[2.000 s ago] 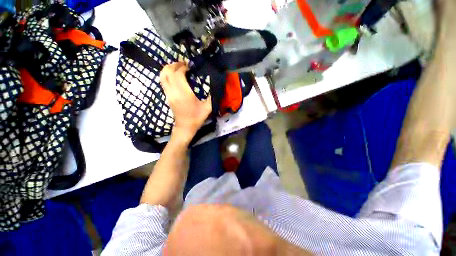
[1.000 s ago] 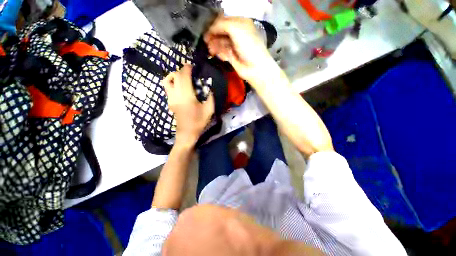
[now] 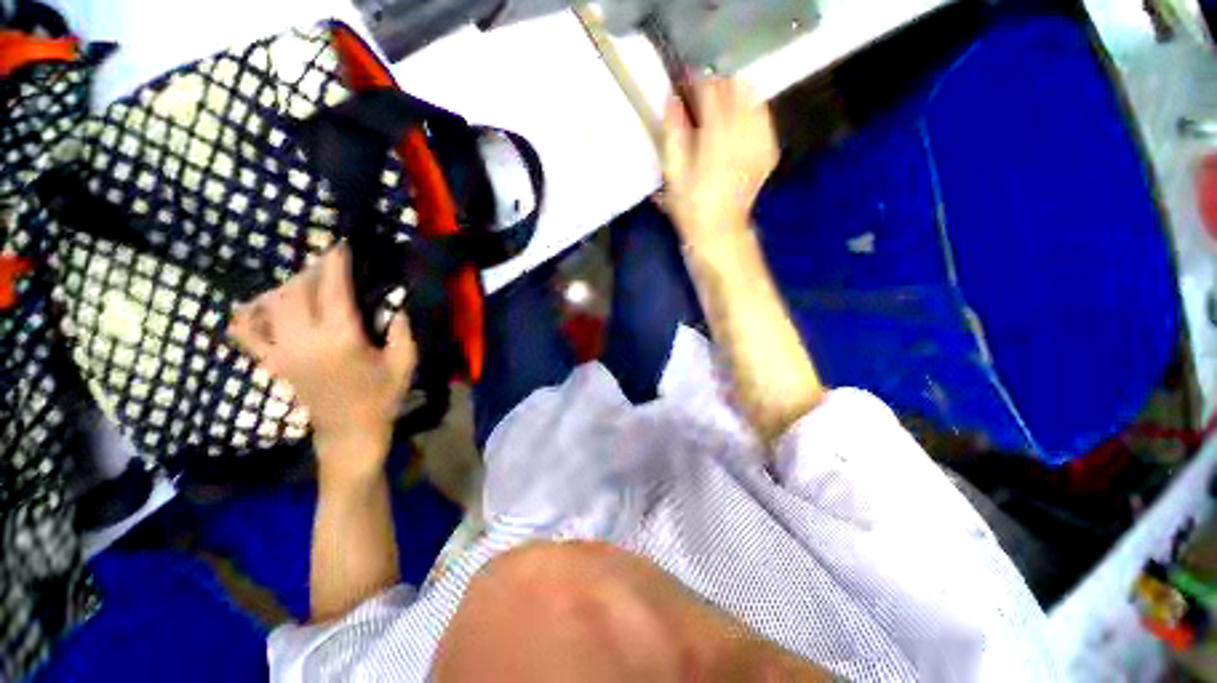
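The patterned bag (image 3: 200, 147), navy-black with a cream check, lies at the left of the white table with orange lining (image 3: 435, 187) showing along its opening. Black straps cross it, and one black loop (image 3: 534, 187) sticks out to the right. My left hand (image 3: 327, 350) grips the bag's near side, fingers on the cloth and thumb by the opening. My right hand (image 3: 721, 160) is at the table's front edge by the machine bed, away from the bag. Its fingers are bent around a dark, narrow part there; whether it grips something is unclear.
The grey machine bed (image 3: 747, 30) is at the top centre, mostly cut off. More patterned bags with orange patches (image 3: 38, 51) lie at the far left. Blue cloth-covered bins (image 3: 1068, 240) stand below the table on both sides. Small coloured items (image 3: 1174, 607) are at the lower right.
The bag has moved left, away from the machine head, with my left hand on it. My right hand has gone from the machine head to the table edge. The view has shifted too.
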